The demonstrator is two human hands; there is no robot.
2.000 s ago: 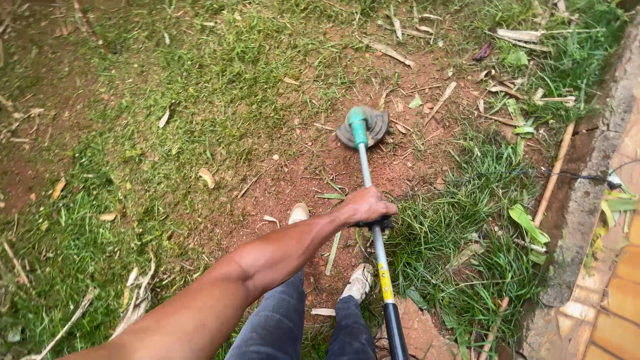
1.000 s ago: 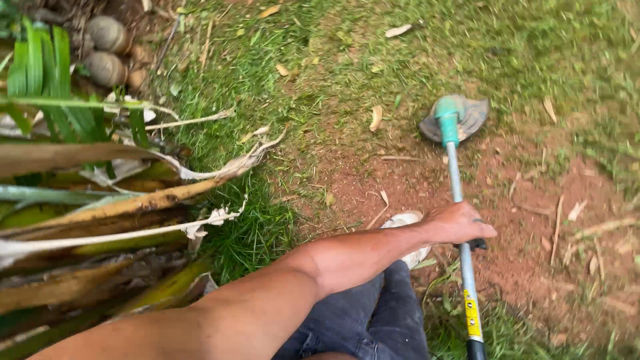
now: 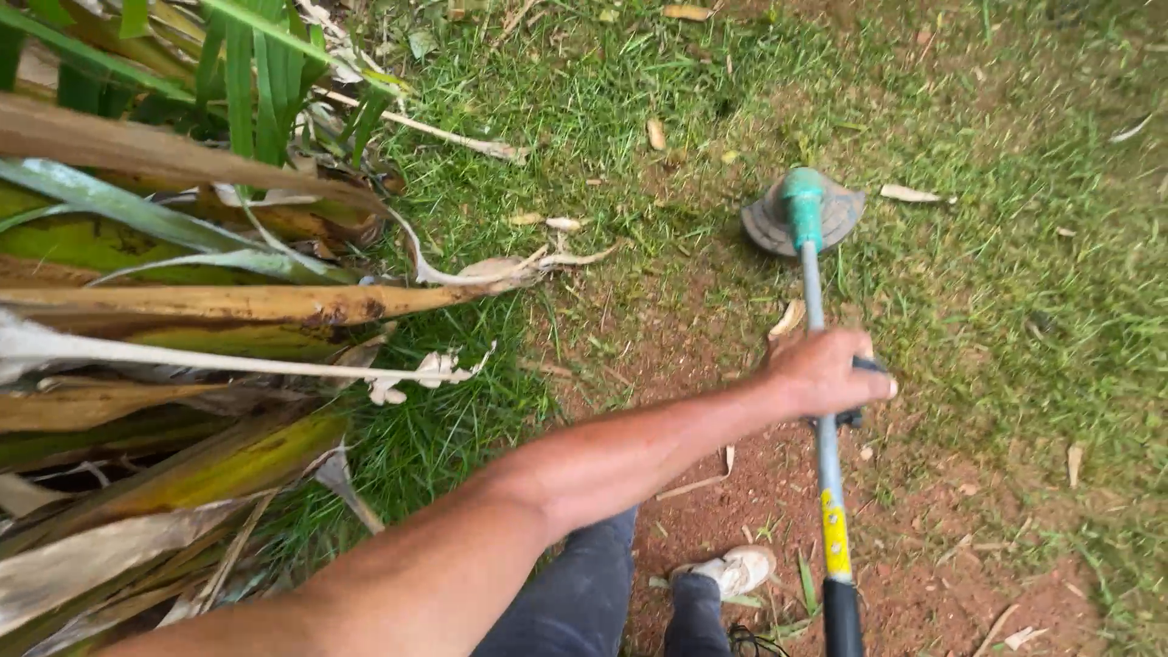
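Observation:
My left hand (image 3: 826, 372) is closed around the black front handle (image 3: 858, 388) of a string trimmer, at the middle of its grey metal shaft (image 3: 829, 456). The trimmer's teal head (image 3: 804, 205) with its worn, dirt-coated guard (image 3: 771, 219) rests on or just above short grass, ahead of the hand. Lower on the shaft is a yellow label (image 3: 835, 534), then a black grip (image 3: 841, 616) that runs out of the bottom edge. My right hand is out of view.
Large banana-like plants with dry stalks (image 3: 365, 303) and leaves lean in from the left, over taller grass (image 3: 438, 429). Reddish soil (image 3: 721, 511) with dry scraps lies around my shoe (image 3: 744, 570). Patchy grass (image 3: 1031, 301) spreads at the right.
The view has swung from the paved edge to the plants at the left. My left hand has kept hold of the trimmer's handle throughout.

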